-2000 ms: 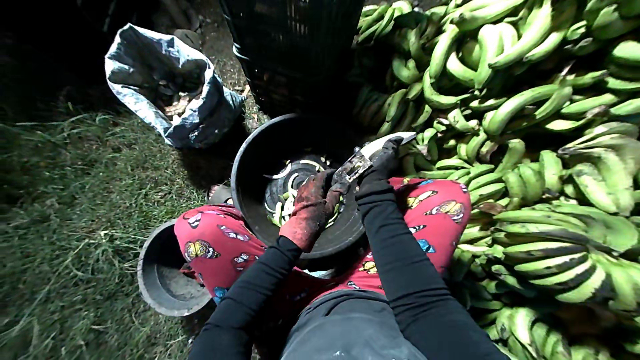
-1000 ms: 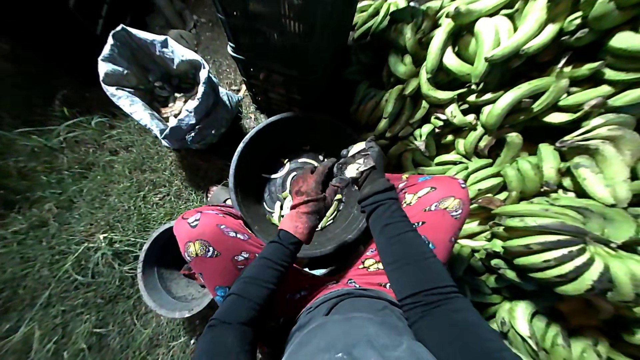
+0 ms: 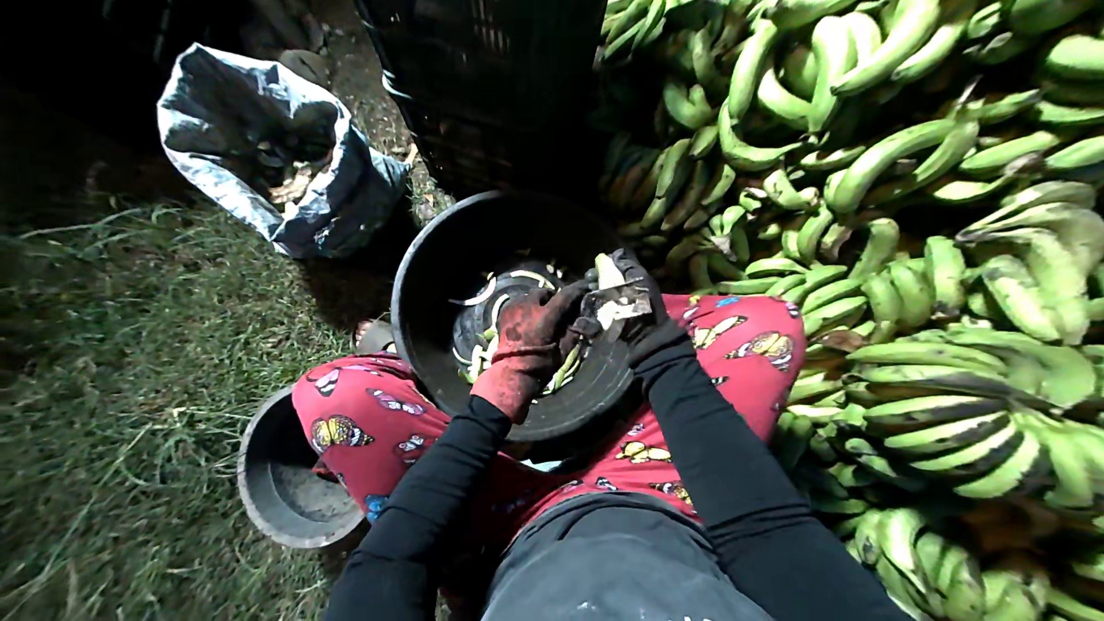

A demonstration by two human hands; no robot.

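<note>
A round black plastic basin point(image 3: 423, 259) rests at my lap, with pale and green peel strips point(image 3: 487, 345) inside. Over its middle is my left hand point(image 3: 528, 345), in a reddish, dirty glove; its fingertips meet the thing held beside my right hand, though their exact grip is hidden. My right hand point(image 3: 642, 315), in a dark glove, is closed around a flat, pale-faced tool point(image 3: 623, 308), perhaps a peeler or blade, above the basin's right side. A pale green piece of plantain or banana point(image 3: 608, 272) sticks up at the same fingers.
Green plantain or banana bunches point(image 3: 949, 379) are heaped along the right. A dark plastic crate point(image 3: 509, 95) stands behind the basin. An open woven sack point(image 3: 328, 216) holding scraps stands at the upper left. A smaller grey basin point(image 3: 293, 509) sits on grass beside my left knee.
Two seconds ago a long pale peeled fruit stuck out past my right hand; now only a short piece shows. Both hands stay over the black basin.
</note>
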